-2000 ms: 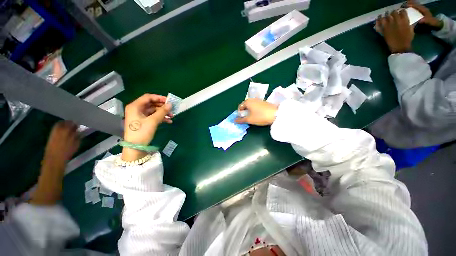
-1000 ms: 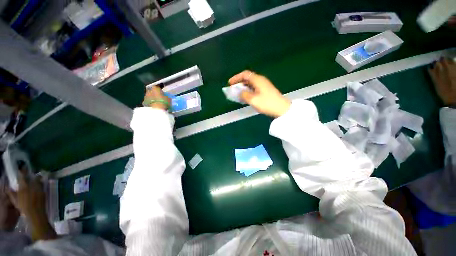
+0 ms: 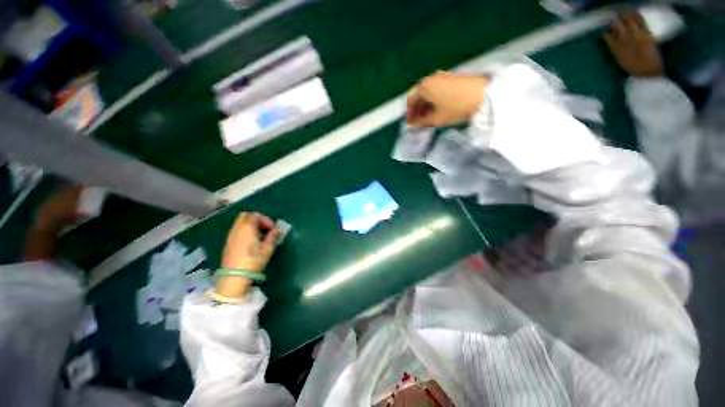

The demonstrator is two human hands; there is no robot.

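Note:
A small stack of blue cards [image 3: 366, 207] lies on the green bench between my hands. My left hand [image 3: 251, 238], with a green bangle, pinches a small pale packet [image 3: 282, 230] at its fingertips, low over the bench. My right hand [image 3: 447, 99] is at the pile of folded white leaflets [image 3: 481, 171], with a pale leaflet [image 3: 414, 143] at its fingers; blur softens the grip. An open white box [image 3: 276, 116] with blue inside lies on the belt beyond the rail, beside a second white box [image 3: 269, 75] with something dark in it.
Small pale packets [image 3: 171, 282] lie piled at left. A pale rail [image 3: 318, 147] divides bench and belt. A grey post [image 3: 103, 155] slants in from the left. Other workers' hands show at far left and at upper right [image 3: 633, 46], each with something white.
My left hand has come back from the boxes to the bench and taken the small packet. My right hand has moved from over the belt to the leaflet pile. The boxes show farther left.

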